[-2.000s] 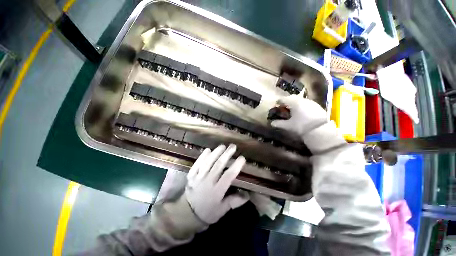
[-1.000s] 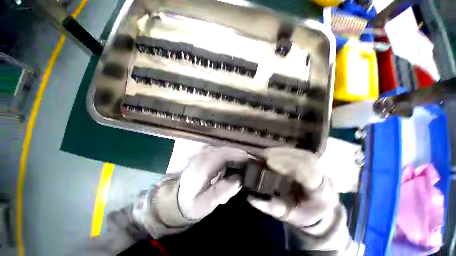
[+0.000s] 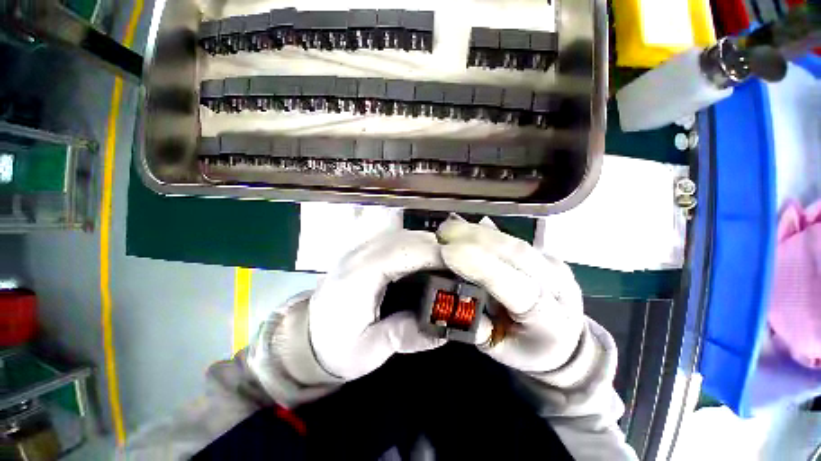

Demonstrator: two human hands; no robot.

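Observation:
A black-cased coil unit [image 3: 453,308] is held between my two gloved hands, in front of the tray. Its visible face shows two windows of orange-red windings. My left hand [image 3: 369,302] grips it from the left with the fingertips. My right hand [image 3: 522,302] holds it from the right, and a small orange-brown thing shows by its thumb, mostly hidden. The steel tray [image 3: 378,196] holds three rows of black blocks [image 3: 360,94] on an off-white liner. The far row has a gap right of its middle.
White paper lies on the green mat at left [image 3: 338,236] and right [image 3: 612,212]. A dark piece [image 3: 423,219] sits just beyond my fingers. A white bottle [image 3: 671,90], small round metal pieces [image 3: 685,192], a yellow bin [image 3: 662,31] and a blue bin [image 3: 738,252] are at right.
My right hand has come from the tray to meet my left in front of it. The unit has turned from a plain face to its windings. The view has shifted, so the tray sits higher.

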